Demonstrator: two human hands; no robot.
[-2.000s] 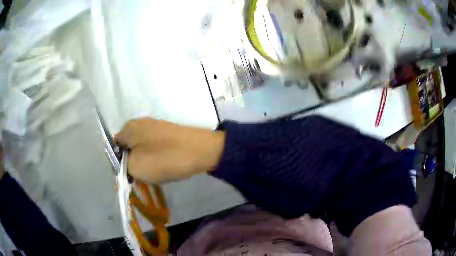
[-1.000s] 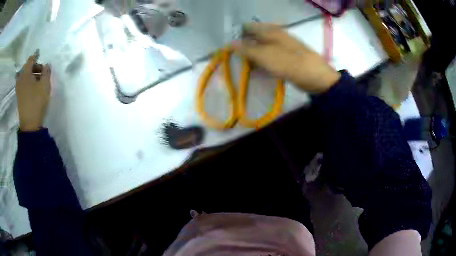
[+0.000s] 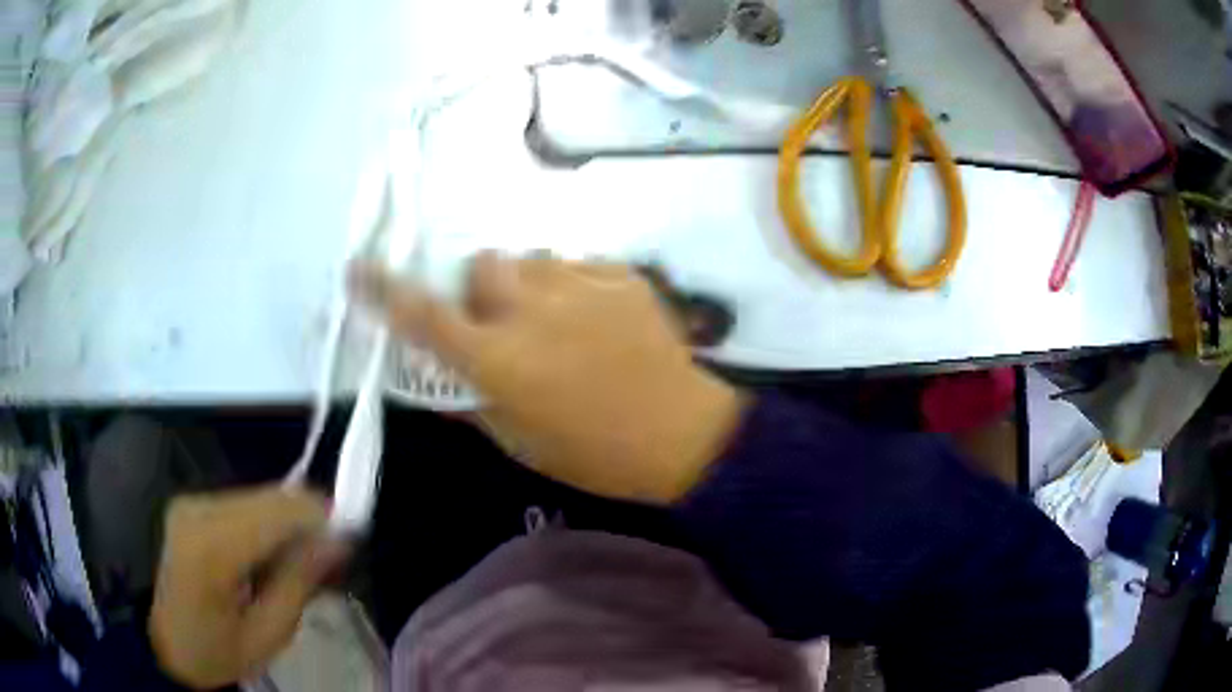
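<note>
A narrow white fabric strip (image 3: 360, 466) runs in two strands from the table down over its front edge. My left hand (image 3: 243, 581), blurred at the lower left beyond the table edge, is closed on the strip's lower end. My right hand (image 3: 581, 365) is over the front edge, its fingertips at the upper part of the strip; blur hides whether they grip it. Orange-handled scissors (image 3: 867, 250) lie on the table to the right, handles towards me.
A red-edged smartphone (image 3: 1105, 135) with a red strap lies at the right, beside the yellow parts box (image 3: 1197, 284). White cloth (image 3: 81, 122) lies at the far left. A dark object (image 3: 705, 319) is partly behind my right hand. A blue bottle (image 3: 1148, 534) stands lower right.
My right hand has let go of the scissors, now on the table, and moved left to the strip. My left hand has come down past the table edge and taken hold of the strip.
</note>
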